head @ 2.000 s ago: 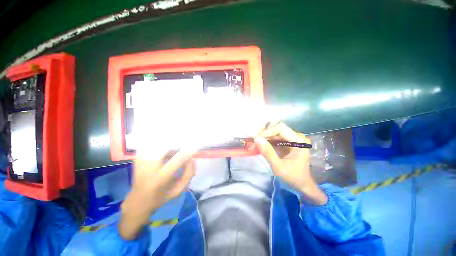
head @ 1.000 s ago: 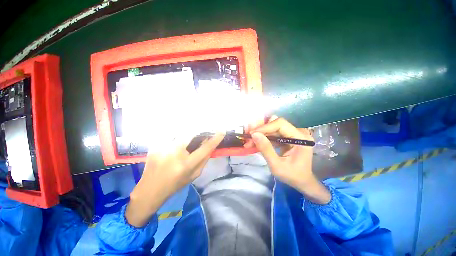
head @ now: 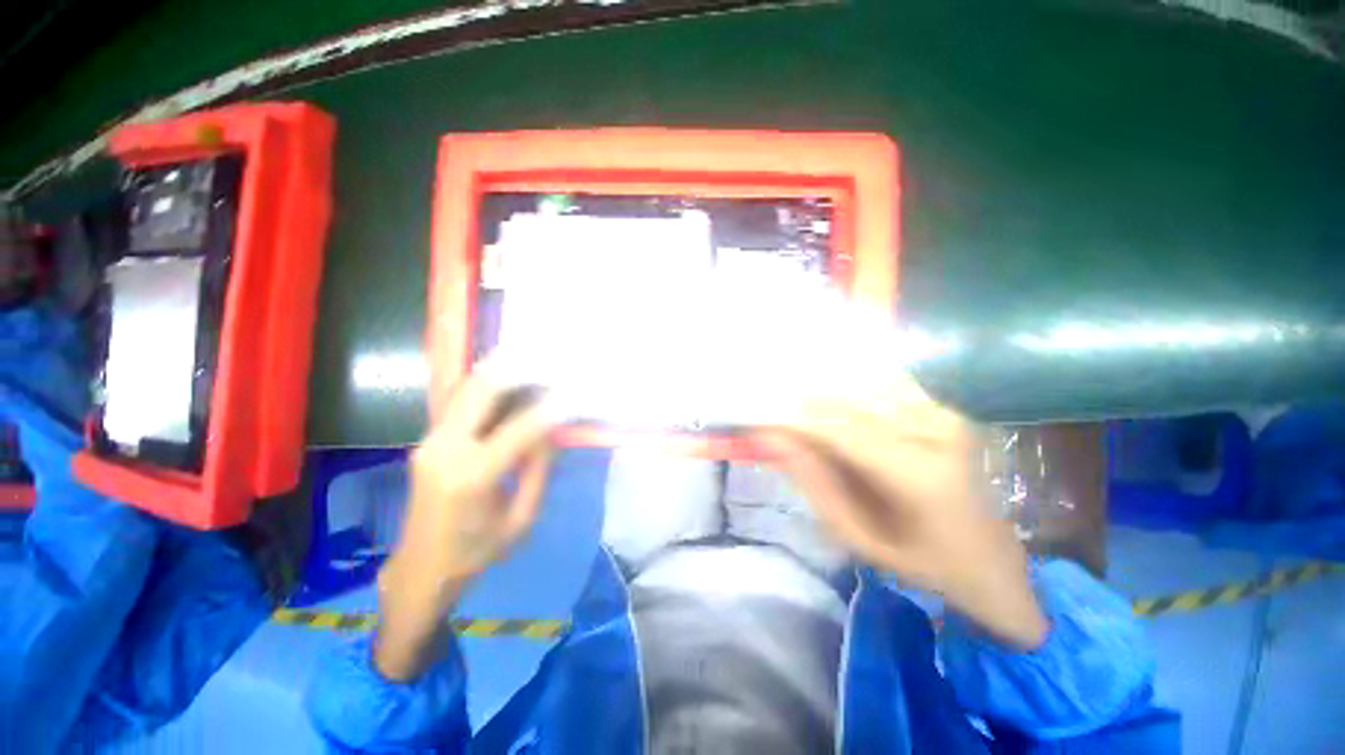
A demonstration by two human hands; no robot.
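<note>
An opened tablet (head: 745,221) lies in a red-orange foam tray (head: 664,155) in front of me. Glare whites out its middle and much of its front edge. Its right end shows a dark board with small pale parts. My left hand (head: 465,472) is at the tray's front left corner, fingers apart, with no tool visible in it; some fingertips are lost in glare. My right hand (head: 900,479) is blurred at the tray's front right edge, its fingertips washed out. The tweezers are not visible, so what it holds is unclear.
A second foam tray (head: 280,310) with an opened tablet (head: 155,347) stands at left, beside another person's blue sleeve (head: 148,590). The dark green bench (head: 1062,177) has bright reflections. A worn, pale rail (head: 369,42) runs behind. A blue plastic item (head: 1195,469) is at right.
The view has shifted, with both trays further right in the picture. My left hand has moved back from the tray's front middle to its left corner. The tweezers in my right hand are no longer visible.
</note>
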